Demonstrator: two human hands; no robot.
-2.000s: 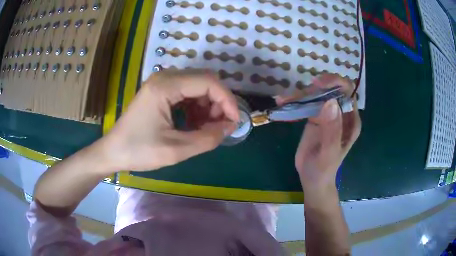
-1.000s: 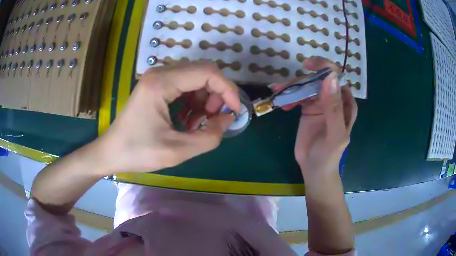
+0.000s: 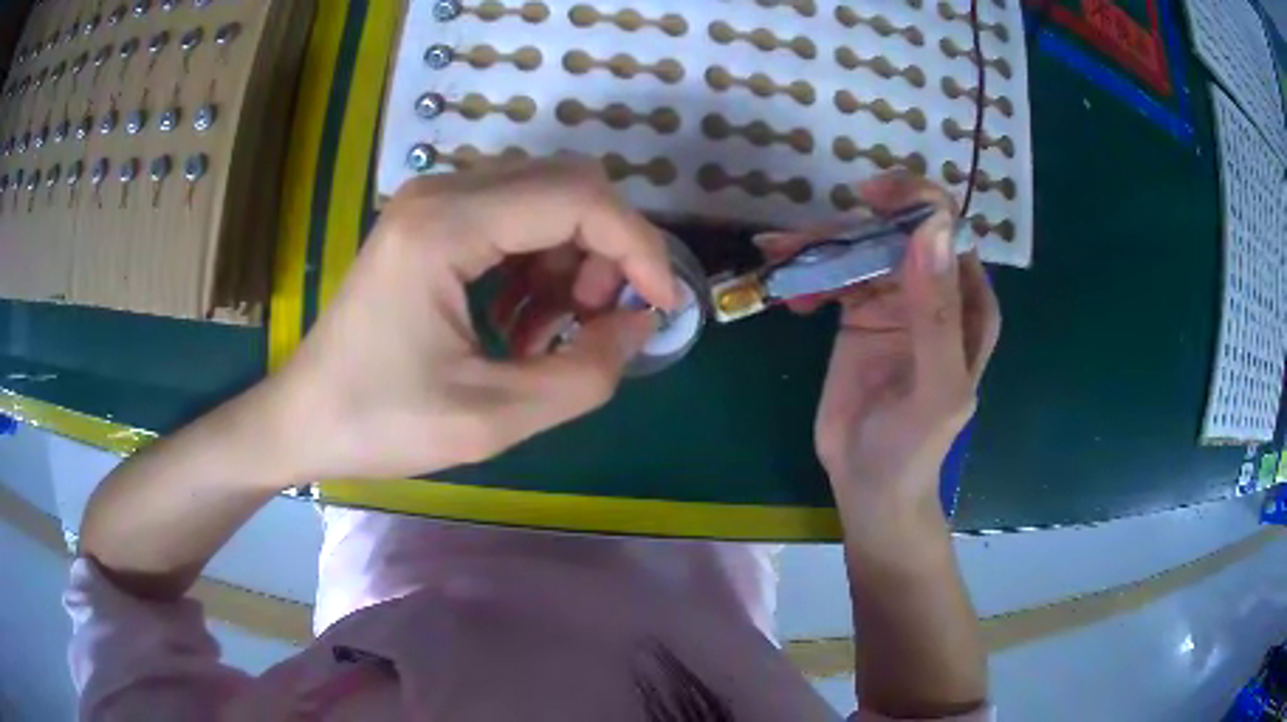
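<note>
My left hand (image 3: 466, 325) is bare, its thumb and forefinger pinched over the white top of a squat round bottle (image 3: 678, 336). A small silvery component (image 3: 661, 313) shows faintly between the fingertips; its stem cannot be made out. Another small shiny head (image 3: 568, 333) shows inside the curl of the same hand. My right hand (image 3: 917, 332) holds a wired hand tool (image 3: 836, 268) with a silver-grey body. Its brass-gold tip (image 3: 737, 298) points left, close beside the bottle. A thin dark red cable (image 3: 977, 106) runs up from the tool.
A white slotted tray (image 3: 621, 120) lies behind the hands, silver heads in its left slots. A tan tray stack (image 3: 233, 212) with rows of silver heads stands at left. More white trays (image 3: 1249, 268) lie at far right. Yellow tape (image 3: 593, 509) edges the green mat. A red label (image 3: 1122, 35) lies upper right.
The trays and mat have shifted slightly up and left in view. The tool tip has turned a little beside the bottle. Both hands keep their grips.
</note>
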